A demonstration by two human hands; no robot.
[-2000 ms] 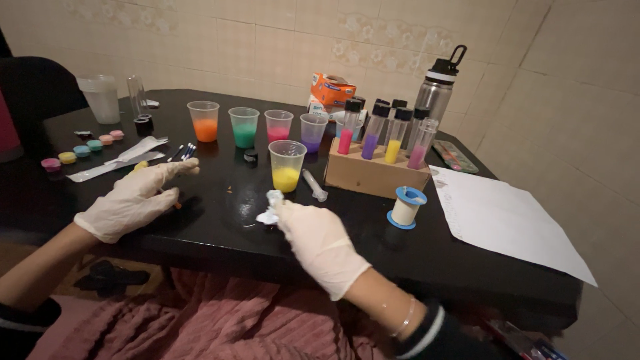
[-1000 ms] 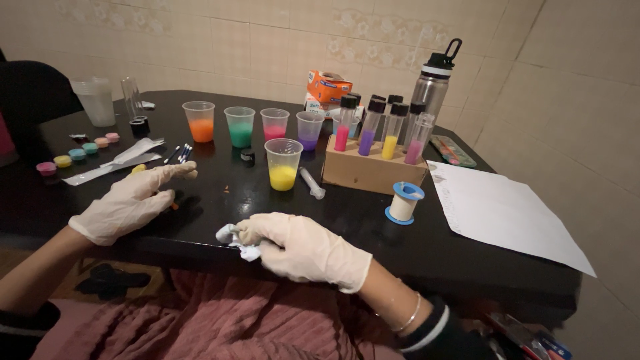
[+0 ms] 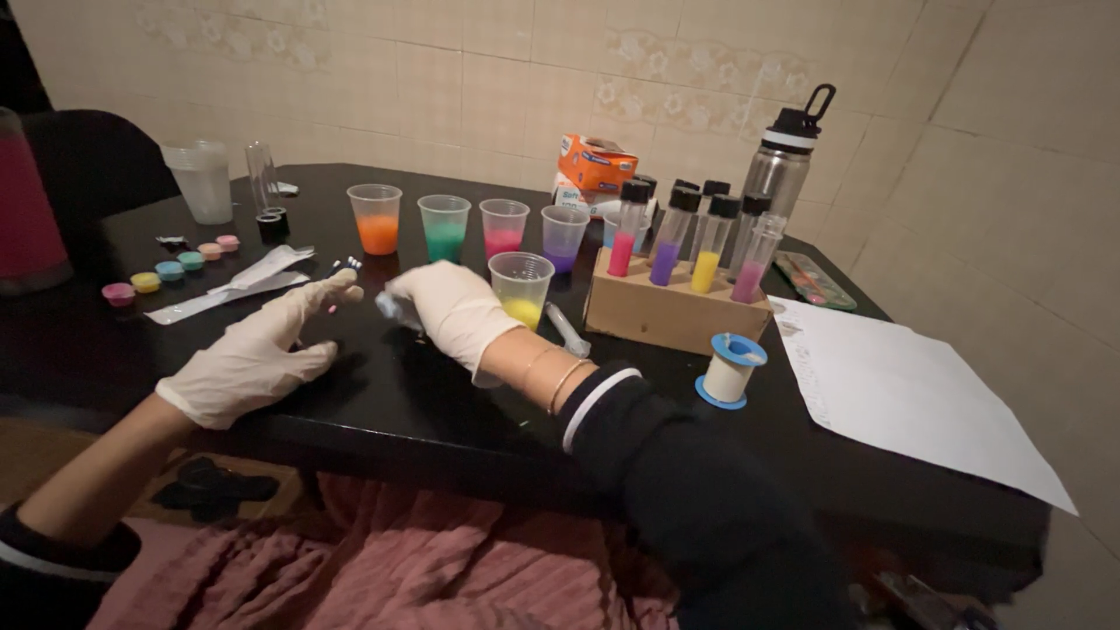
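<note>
My right hand (image 3: 455,311), in a white glove, is shut on a crumpled white tissue (image 3: 400,308) over the black table, just left of a clear plastic cup of yellow liquid (image 3: 522,306). My gloved left hand (image 3: 262,350) rests on the table with fingers apart, holding nothing, near several cotton swabs (image 3: 347,262). Behind stand cups of orange (image 3: 377,232), green (image 3: 444,241), pink (image 3: 503,238) and purple (image 3: 562,254) liquid. A plastic syringe or dropper (image 3: 569,331) lies right of the yellow cup.
On the right are a cardboard rack (image 3: 674,315) of capped tubes, a tape spool (image 3: 730,372), a white paper sheet (image 3: 910,385) and a steel bottle (image 3: 774,175). At left lie small paint pots (image 3: 169,270) and torn wrappers (image 3: 254,280), near stacked cups (image 3: 206,184) and a pink bottle (image 3: 26,210).
My right hand, with the tissue, has moved from near the table's front edge to farther back, beside the yellow cup. My left hand has stayed near the swabs.
</note>
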